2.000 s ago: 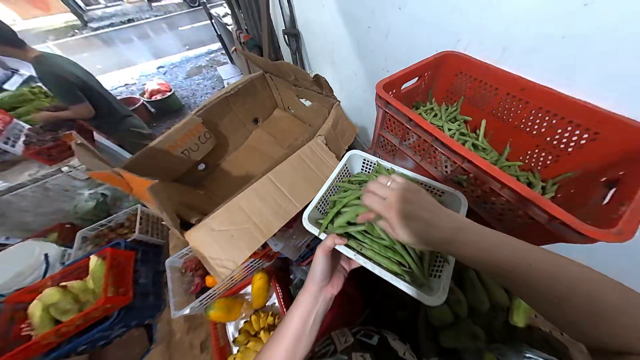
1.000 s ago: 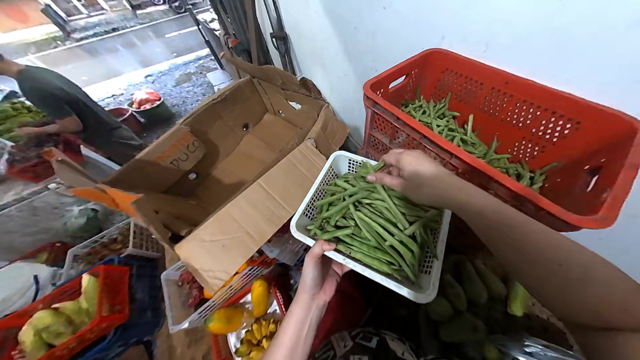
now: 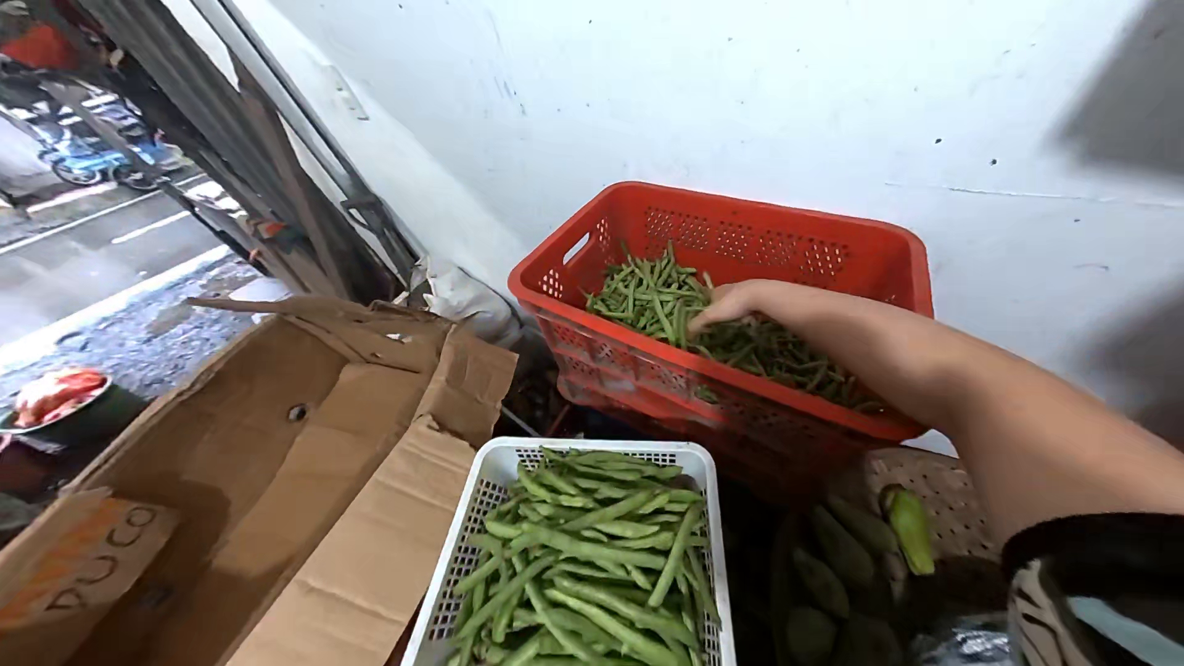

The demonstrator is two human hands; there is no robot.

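A large red plastic crate [image 3: 795, 231] stands against the wall, with green beans [image 3: 652, 296] piled on its bottom. My right hand [image 3: 735, 303] reaches down into it, its fingers among the beans; whether they grip any is hidden. Nearer to me, at the lower middle, is a white plastic basket [image 3: 599, 446] heaped with larger-looking green beans [image 3: 592, 555]. My left hand is out of view.
An open cardboard box [image 3: 370, 518] lies left of the white basket. Dark green vegetables [image 3: 832, 573] and a lighter green one [image 3: 910, 529] sit at the lower right. A white wall [image 3: 740, 102] rises behind the crate. A street lies beyond at the left.
My right hand has moved from the beans in the white basket into the red crate. My left hand, earlier at the basket's edge, is out of view. The view has swung right.
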